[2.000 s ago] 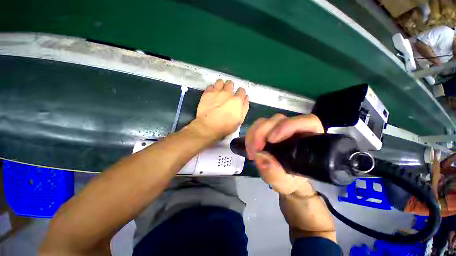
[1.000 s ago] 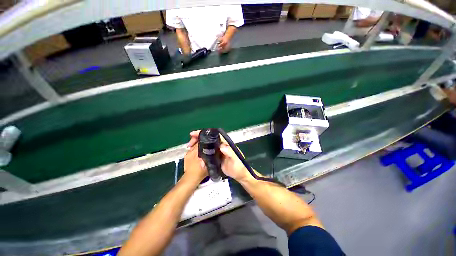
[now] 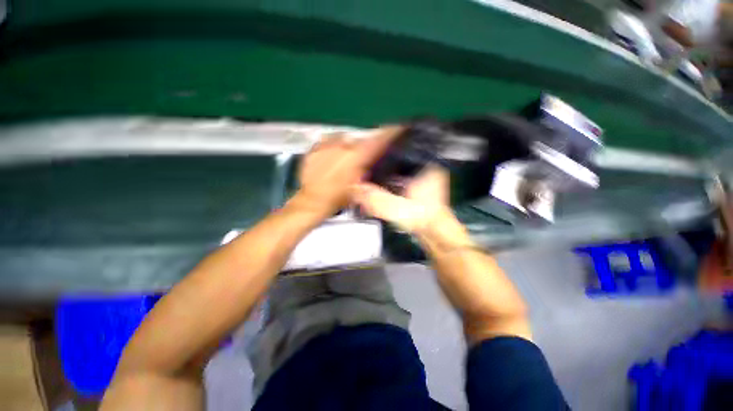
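Observation:
The frame is blurred. The black electric screwdriver (image 3: 408, 152) is in my right hand (image 3: 418, 197), above the ledge. My left hand (image 3: 331, 170) is beside it at the ledge's back edge, over the far part of the white plastic housing (image 3: 333, 244). The fingers of my left hand are blurred, so what it holds cannot be told. The housing lies on the dark ledge close to my body. The screwdriver's tip and its contact with the housing are hidden by my hands.
The screw feeder (image 3: 563, 144) stands on the ledge to the right. The green conveyor belt (image 3: 265, 76) runs beyond. A blue bin (image 3: 100, 337) is below left. A blue stool (image 3: 627, 269) stands on the floor at right. A person's part (image 3: 693, 20) shows at upper right.
The view has swung down and turned since one second ago. The screwdriver has gone from near upright to tilted right in the picture. Both hands remain close together by the housing.

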